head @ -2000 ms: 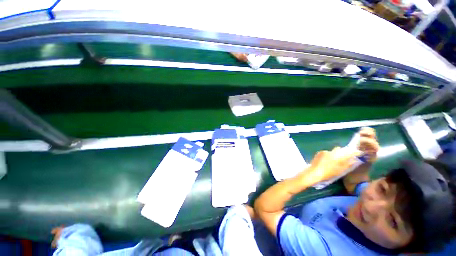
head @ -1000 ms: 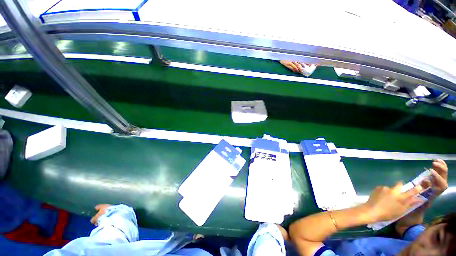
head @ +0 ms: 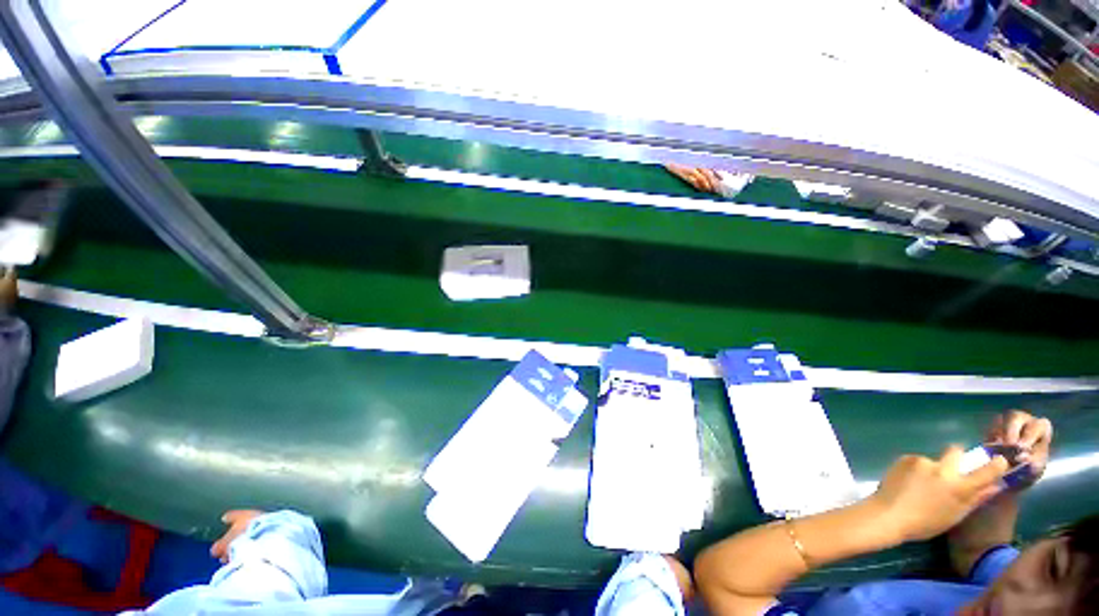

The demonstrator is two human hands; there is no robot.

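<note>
Three flat box blanks with blue printed ends lie side by side on the green surface: a tilted left blank, a middle blank and a right blank. My left hand is small and partly cut off by the sleeve, at the front edge left of the blanks; its fingers are unclear. My right hand shows only as a bit of skin beside the sleeve, below the middle blank. Neither hand visibly touches a blank.
A small white box lies on the belt beyond the rail. Another white box lies at left. A slanting metal post rises at left below the white shelf. A person at right handles a carton.
The view has turned, shifting the blanks rightward in the picture. The small white box has moved left along the belt. The neighbour's carton looks more folded. My hands show little change.
</note>
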